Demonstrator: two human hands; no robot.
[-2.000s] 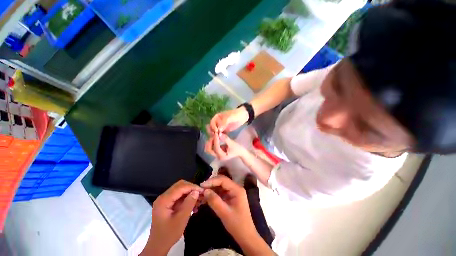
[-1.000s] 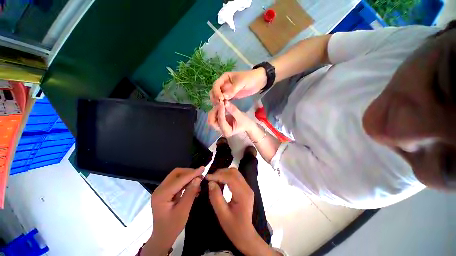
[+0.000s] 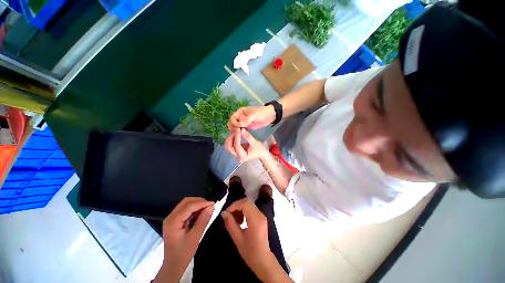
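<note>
My left hand [image 3: 185,224] and my right hand [image 3: 246,226] are side by side over my lap at the bottom centre. The thumb and fingertips of each are bent close together, with a small gap between the hands. Any small part in the fingertips is too tiny to make out. A black plastic tray [image 3: 149,174] lies empty on the green bench, left of and beyond my hands. A heap of green sprigs [image 3: 213,113] lies on the bench beyond the tray's right side.
A person in a white shirt [image 3: 343,143] and dark cap sits close on the right, both hands [image 3: 249,132] together near the sprigs. Beyond are a brown pad [image 3: 288,72] with a red cap [image 3: 278,63], a white crumpled cloth [image 3: 248,57] and more sprigs [image 3: 313,23]. Blue bins [image 3: 36,171] stand left.
My hands have moved slightly apart, from fingertips nearly meeting. The view has shifted and tilted; the other person's head has come back into view. The tray looks unmoved on the bench.
</note>
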